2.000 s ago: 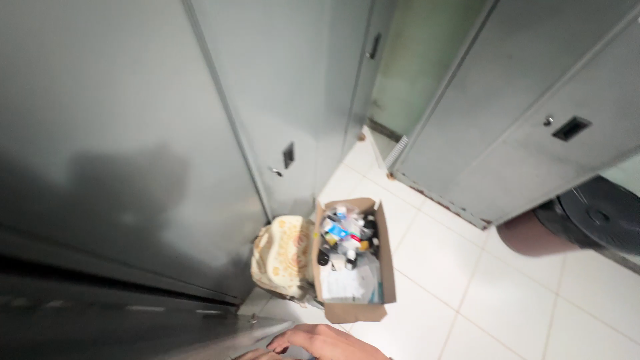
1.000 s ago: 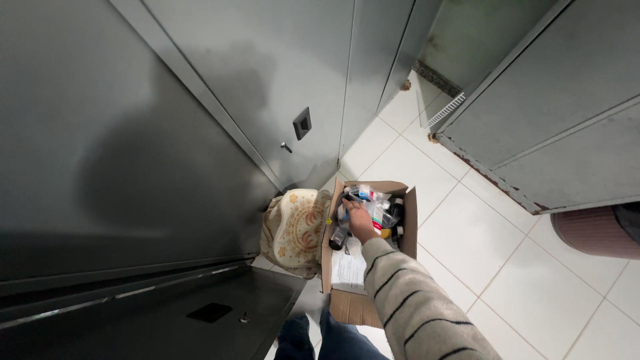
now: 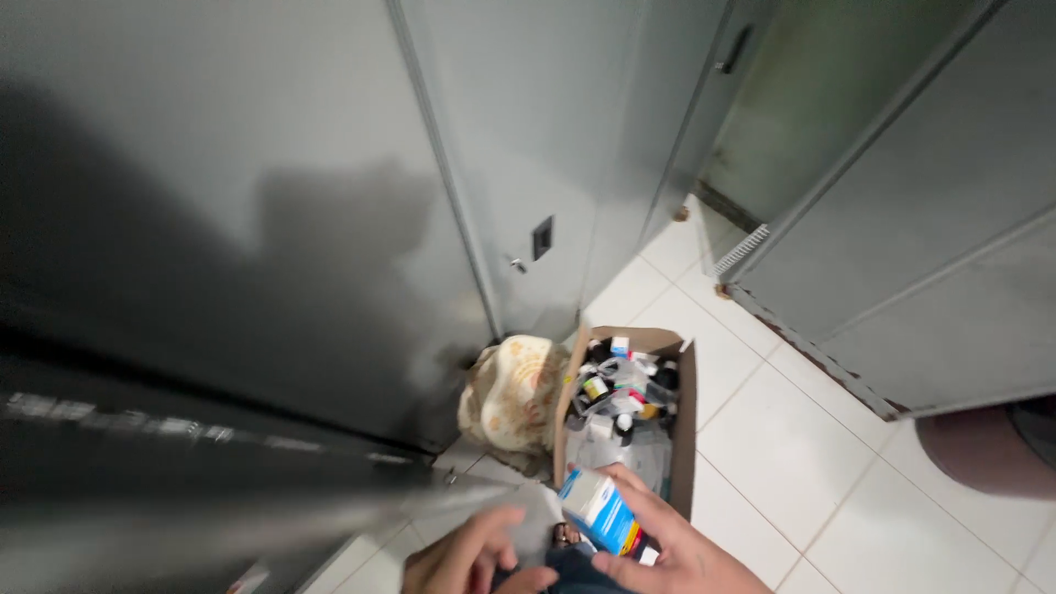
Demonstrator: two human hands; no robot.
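Observation:
My right hand [image 3: 660,540] grips a small blue and white carton [image 3: 601,510] with a yellow and red band, held up near the bottom centre. To its left, my left hand [image 3: 483,553] has its fingers apart and curved, with nothing in them. Just beyond both hands, an open cardboard box [image 3: 686,429] stands on the floor, holding bottles, small cartons and clear plastic bags. Part of its near end is hidden behind my right hand. Beside the box on the left lies a cream patterned cloth item [image 3: 524,388].
Grey metal locker doors [image 3: 528,148] rise at the left and centre, one with a small key lock. Another grey metal cabinet [image 3: 916,239] with rusted lower edges stands at the right. A dark reddish bin [image 3: 978,450] is below it. White tiles [image 3: 784,445] cover the floor.
One second ago my right hand was reaching down inside the box; now it is raised towards me, closed around the carton. My left hand has come into view.

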